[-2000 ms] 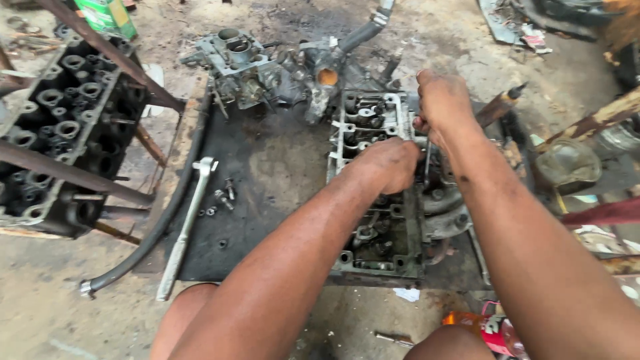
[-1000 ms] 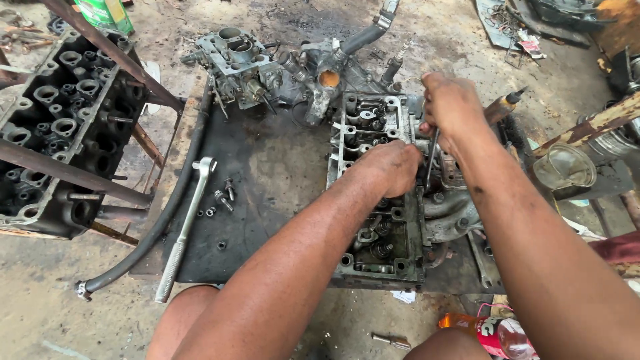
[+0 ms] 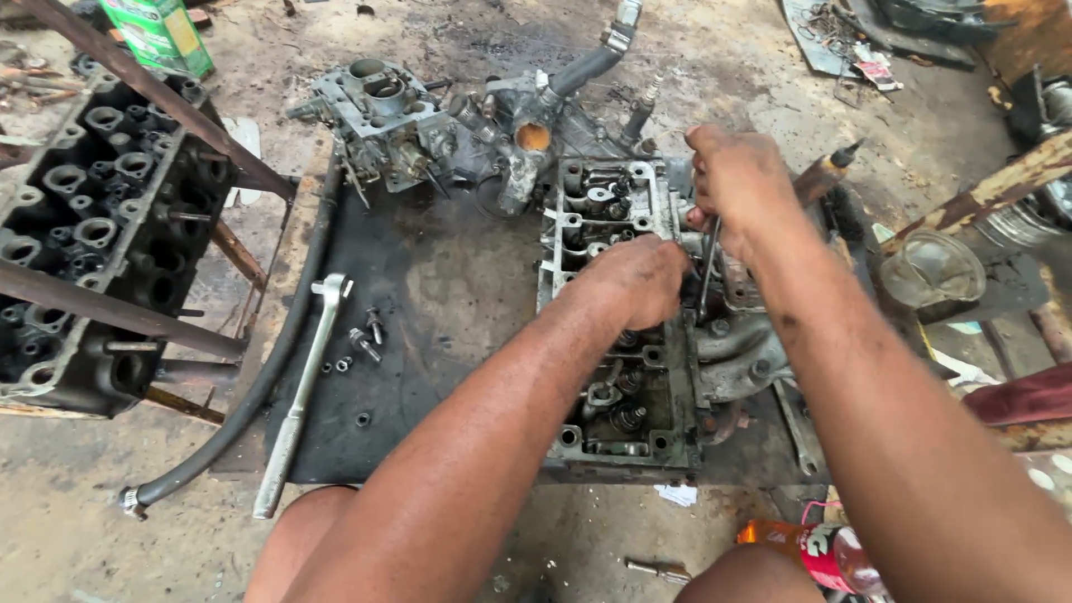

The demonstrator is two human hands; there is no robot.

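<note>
An engine cylinder head (image 3: 620, 419) lies on a dark board, its valve springs showing. On its right side is bolted a metal manifold (image 3: 745, 356). My right hand (image 3: 737, 180) is curled around the upper part of a metal wrench (image 3: 709, 268), whose lower end reaches down to the joint between head and manifold. My left hand (image 3: 636, 280) rests over the middle of the cylinder head with bent fingers beside the wrench; its fingertips are hidden. A ratchet handle (image 3: 306, 394) lies on the board at the left, near bolts (image 3: 366, 342) and nuts (image 3: 363, 419).
A carburetor (image 3: 381, 113) and a metal housing with a hose (image 3: 586, 67) stand at the board's back. Another cylinder head (image 3: 84, 193) sits at far left behind rusty bars. A black hose (image 3: 285, 352) runs along the left edge. A combination wrench (image 3: 796, 427), glass jar (image 3: 934, 272) and bottle (image 3: 816, 553) are at right.
My right hand has shifted slightly with the wrench, which now shows more plainly below it. My left hand stays in about the same place over the cylinder head.
</note>
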